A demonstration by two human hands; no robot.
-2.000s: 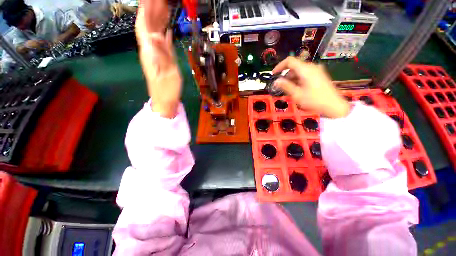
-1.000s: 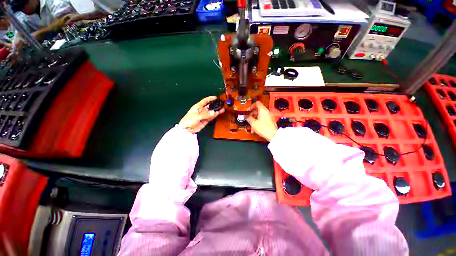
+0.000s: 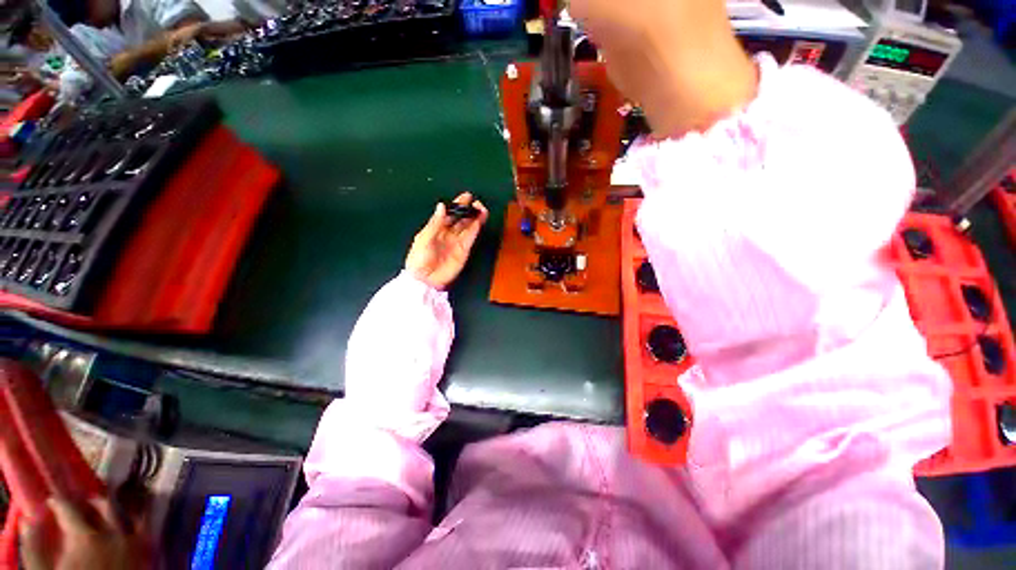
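My left hand [image 3: 441, 252] is left of the orange-brown toggle fixture [image 3: 507, 267], over the green mat. Its fingertips hold a small black round unit [image 3: 459, 209]. My right hand [image 3: 668, 61] is raised at the top, beside the clamp linkage [image 3: 555, 111]. Its fingers are cut off by the picture's edge, so I cannot tell whether they hold the red handle [image 3: 548, 9]. Something dark lies in the fixture nest [image 3: 557, 265]. The red foam tray [image 3: 655, 384] with black round units is partly hidden under my right sleeve.
Black trays [image 3: 106, 206] sit on red foam [image 3: 206, 239] at left. Below them are an instrument with a blue display [image 3: 212, 532] and another person's hand [image 3: 78, 537] by a red slab [image 3: 33, 429]. A power supply [image 3: 908, 67] and blue bin [image 3: 490, 17] stand at the back.
My right hand has left the fixture nest and risen to the top. My left hand has drawn away from the fixture with the black unit. Another person's hand has appeared at lower left.
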